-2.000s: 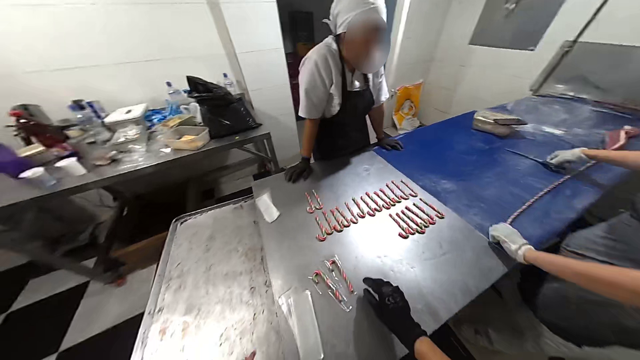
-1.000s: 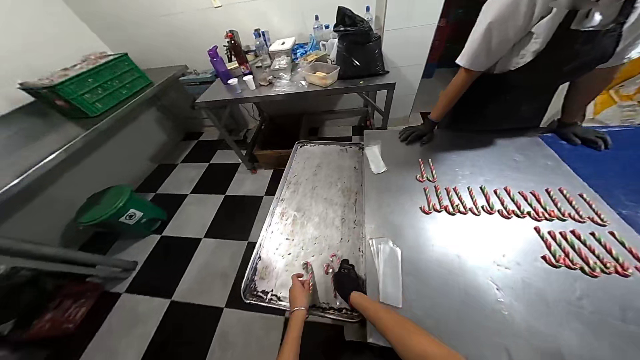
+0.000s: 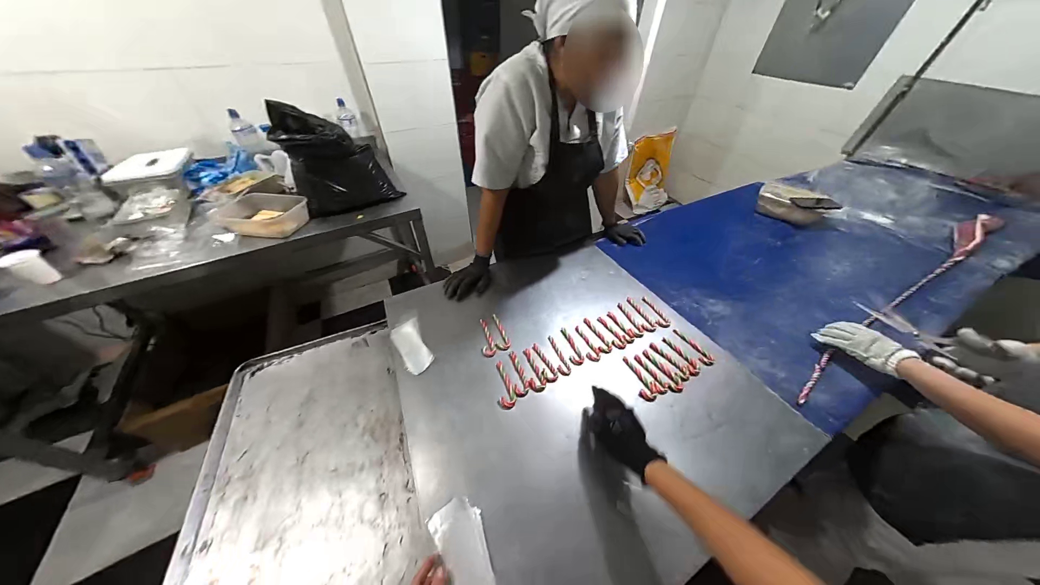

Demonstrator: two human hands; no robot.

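My right hand [image 3: 621, 432], in a black glove, reaches over the steel tabletop [image 3: 520, 471] with nothing visible in its fingers. Just beyond it lie red, green and white candy canes: a short row [image 3: 668, 366] at the right, a longer row [image 3: 569, 349] behind, and two canes [image 3: 494, 335] at the back left. Only the bare fingertips of my left hand [image 3: 431, 572] show at the bottom edge, against a stack of clear plastic sleeves [image 3: 463, 540]; whether they grip one is unclear. Another pile of sleeves [image 3: 412, 346] lies at the table's left edge.
A metal baking tray [image 3: 309, 455] adjoins the tabletop on the left. A person in a black apron [image 3: 561, 187] leans on the far edge. At the right, a co-worker's gloved hands [image 3: 869, 345] are by scissors [image 3: 902, 321] and a striped candy rope [image 3: 926, 280] on the blue surface.
Both my hands were over the baking tray with wrapped canes a second ago; my right hand is now over the tabletop. The wrapped canes seen earlier near the table's front are gone from there.
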